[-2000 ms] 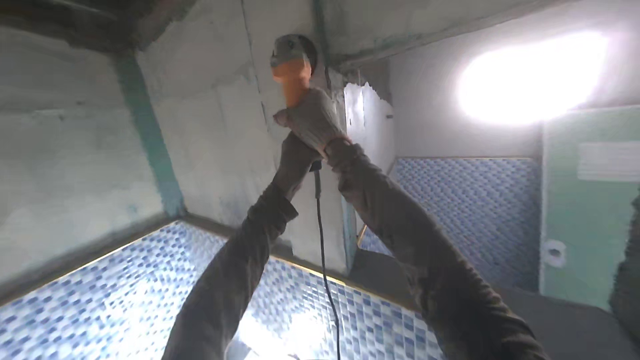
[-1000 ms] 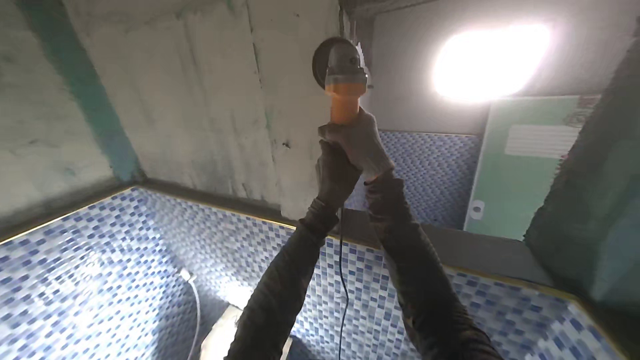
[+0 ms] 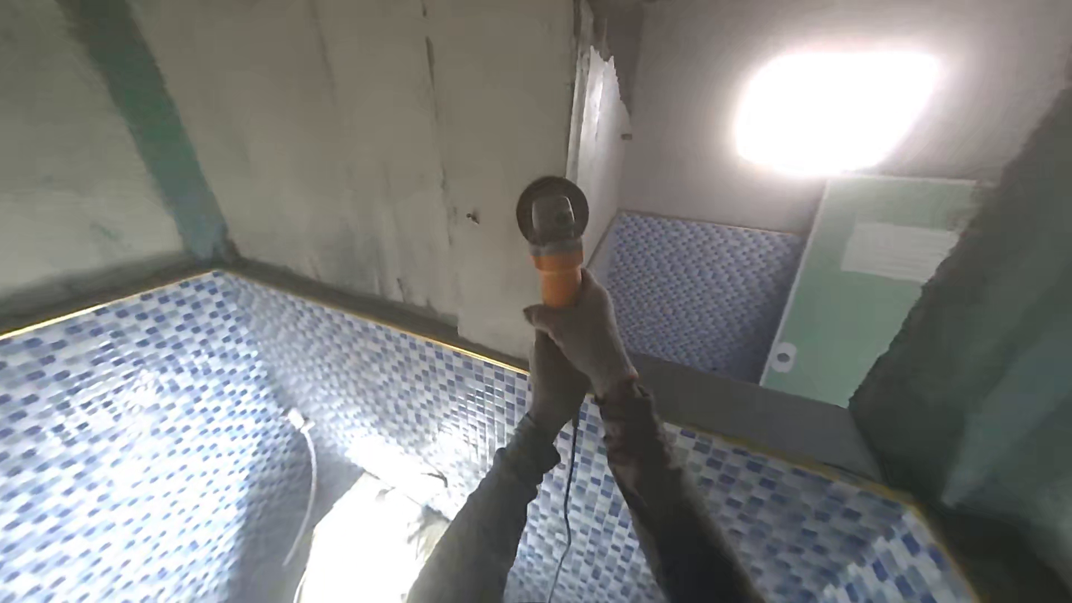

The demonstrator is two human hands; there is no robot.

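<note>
An orange and grey angle grinder (image 3: 559, 272) with a dark round disc (image 3: 530, 209) is held up at the edge of the plastered wall panel (image 3: 494, 142). Around its orange body closes my right hand (image 3: 590, 327), in a pale work glove. Just below, my left hand (image 3: 554, 381) is wrapped about the lower end of the tool, which it mostly hides. A black power cord (image 3: 568, 502) hangs down from there between my forearms. Whether the disc touches the wall cannot be told.
Blue and white mosaic tiles (image 3: 368, 347) with a yellow edge trim (image 3: 427, 337) cover the lower walls. A white hose (image 3: 313, 477) hangs at lower left beside a brightly lit pale object (image 3: 360, 544). Beyond the opening are a bright light (image 3: 837, 109) and a green door-like panel (image 3: 854, 327).
The view has shifted. Both hands still hold the grinder, which stood higher along the wall edge in the earlier frames and now appears lower, with its disc seen more face-on.
</note>
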